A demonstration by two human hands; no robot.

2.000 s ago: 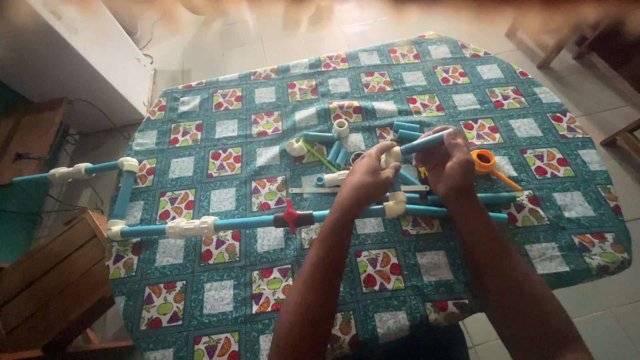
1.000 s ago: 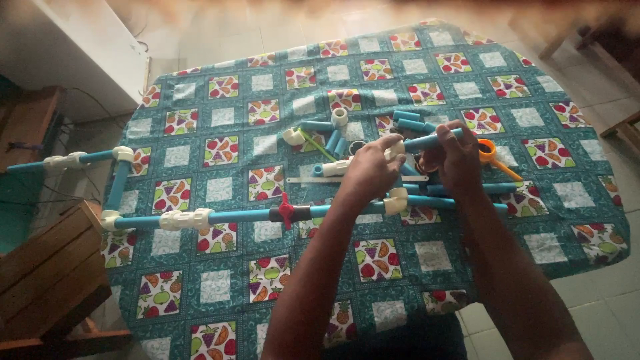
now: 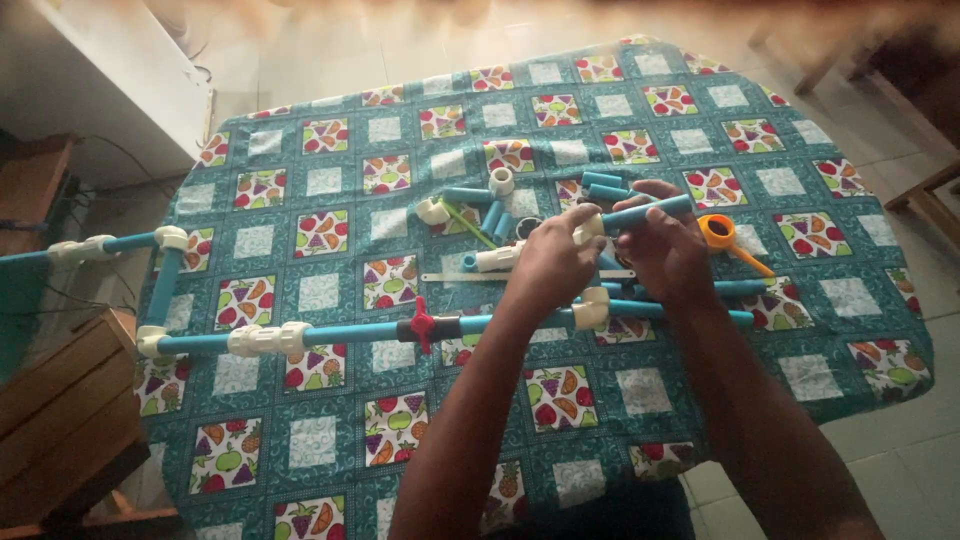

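Above the table, my left hand (image 3: 556,256) grips a cream plastic pipe fitting (image 3: 589,229). A short blue plastic pipe (image 3: 646,213) meets this fitting at its right side, and my right hand (image 3: 660,244) holds that pipe between thumb and fingers. Just below my hands lies a long blue pipe assembly (image 3: 352,334), with a valve with a red handle (image 3: 422,325), a white union fitting (image 3: 268,340) and a cream tee-like fitting (image 3: 592,308). A white threaded fitting (image 3: 499,258) is beside my left hand, partly hidden by it.
Short blue pipe pieces (image 3: 466,195), a white fitting (image 3: 502,181), a cream elbow (image 3: 431,211) and a green stick (image 3: 469,223) lie behind my hands. An orange ring-shaped tool with a handle (image 3: 718,232) is at right. A hacksaw blade (image 3: 465,277) lies near the long assembly. A wooden chair (image 3: 67,412) stands left.
Both hands keep hold of the fitting and the short pipe. The fingers of my right hand have shifted and now show spread below and behind the pipe.
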